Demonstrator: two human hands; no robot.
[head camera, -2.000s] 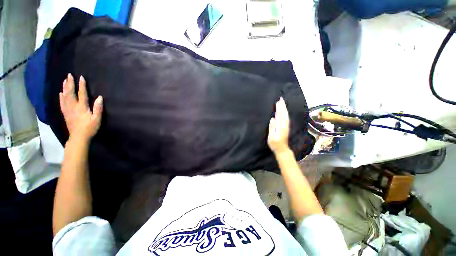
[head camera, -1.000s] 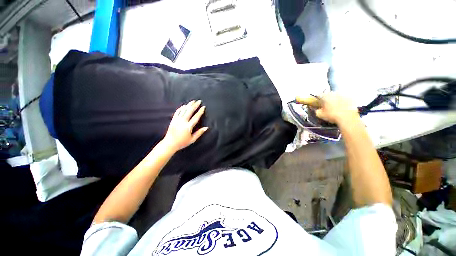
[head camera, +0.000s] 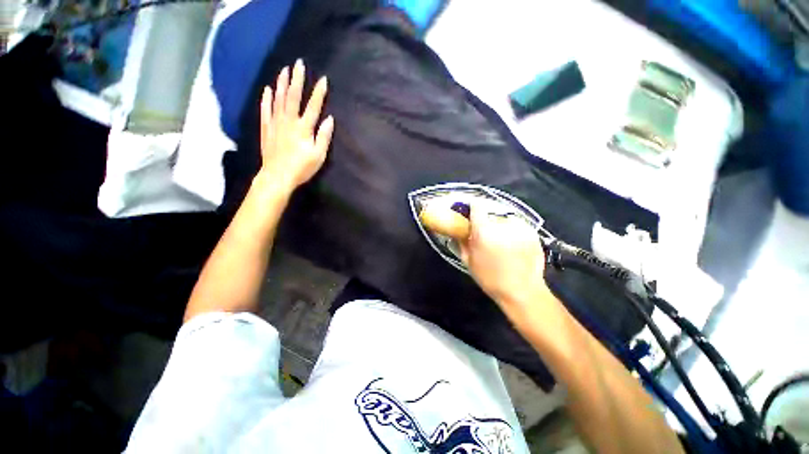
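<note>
A black garment (head camera: 381, 133) lies spread over the dark-blue padded arm (head camera: 244, 66), whose end shows at the upper left. My left hand (head camera: 293, 133) lies flat on the garment near that end, fingers spread, holding nothing. My right hand (head camera: 501, 244) grips the tan handle of the steam iron (head camera: 452, 199). The iron sits on the middle of the garment with its pointed tip to the left. My right hand hides part of the iron.
A phone (head camera: 547, 90) and a metal plate (head camera: 655, 113) lie on the white table (head camera: 483, 44) beyond the garment. Black hoses (head camera: 683, 332) trail from the iron to the lower right. A dark cloth heap (head camera: 98, 266) is at the left.
My right hand has brought the iron from the table's right side onto the garment. My left hand has moved from the garment's middle to its left end. The camera view has turned.
</note>
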